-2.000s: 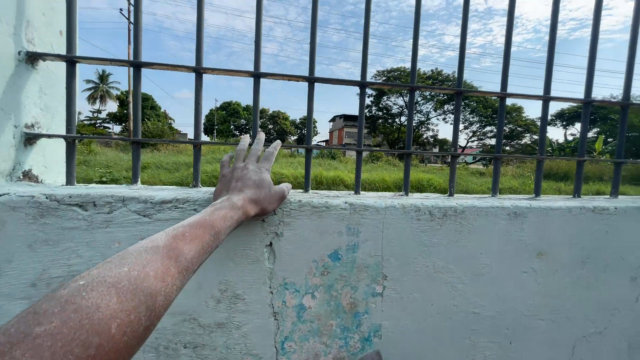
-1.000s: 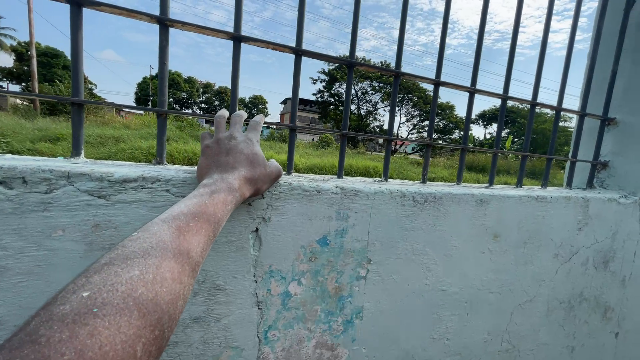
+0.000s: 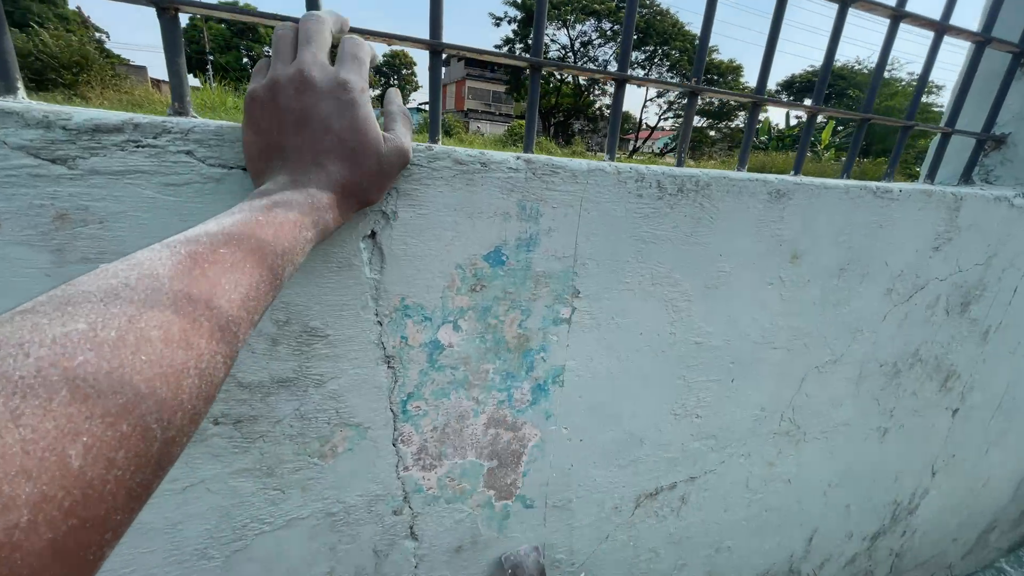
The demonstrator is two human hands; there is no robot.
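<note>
My left hand (image 3: 320, 120) is at the top edge of a pale green painted masonry wall (image 3: 704, 320), its back toward me. Its bent fingers are hooked on the lower rail of a grey metal bar fence (image 3: 536, 80), near an upright bar. The thumb points up, apart from the fingers. Pale dust covers the hand and forearm. Below and right of it is a patch of peeled paint (image 3: 480, 344) showing blue, pink and grey layers, with a long crack (image 3: 390, 368) along its left side. A small grey thing (image 3: 524, 560), too cut off to identify, shows at the bottom edge. My right hand is not seen.
The wall meets a pale pillar (image 3: 996, 144) at the right. Beyond the bars are grass, trees (image 3: 608, 40) and a building (image 3: 480, 92). Finer cracks (image 3: 672, 484) and dark stains mark the wall's right part.
My left hand's fingers, spread and straighter two seconds ago, are now bent at the rail. The view has tilted down and turned right, showing more of the peeled patch.
</note>
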